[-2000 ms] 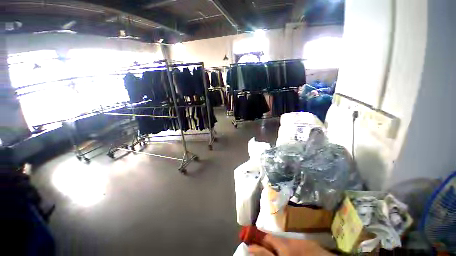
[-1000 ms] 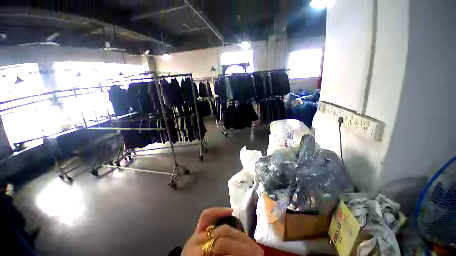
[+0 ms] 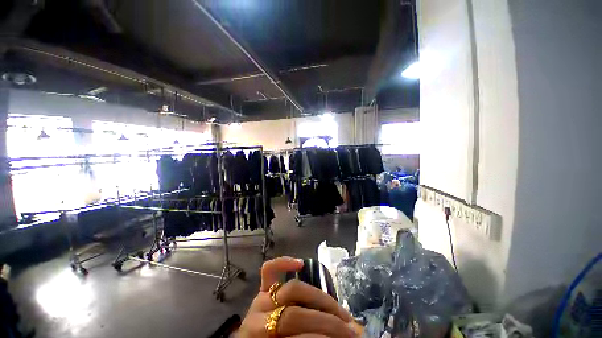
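Observation:
My left hand (image 3: 300, 307) is at the bottom centre, its fingers curled, with gold rings on two of them. It holds a small dark object with a pale stripe (image 3: 315, 274). The fingers cover most of it, so I cannot tell what it is. My right hand is not in view. A bulging, shiny clear plastic bag (image 3: 429, 280) and a white sack (image 3: 383, 228) stand just right of and behind the hand.
Racks of dark garments (image 3: 336, 168) stand ahead, with bare metal rails on castors (image 3: 224, 277) at left. A white wall (image 3: 462, 132) with a socket strip (image 3: 462, 211) is at right. A blue-rimmed fan (image 3: 584, 297) and a carton of cloth (image 3: 488, 327) are at lower right.
The view has tilted up, so the racks and bags sit lower in the picture. My left hand with the dark object came into view and has stayed raised at the bottom centre.

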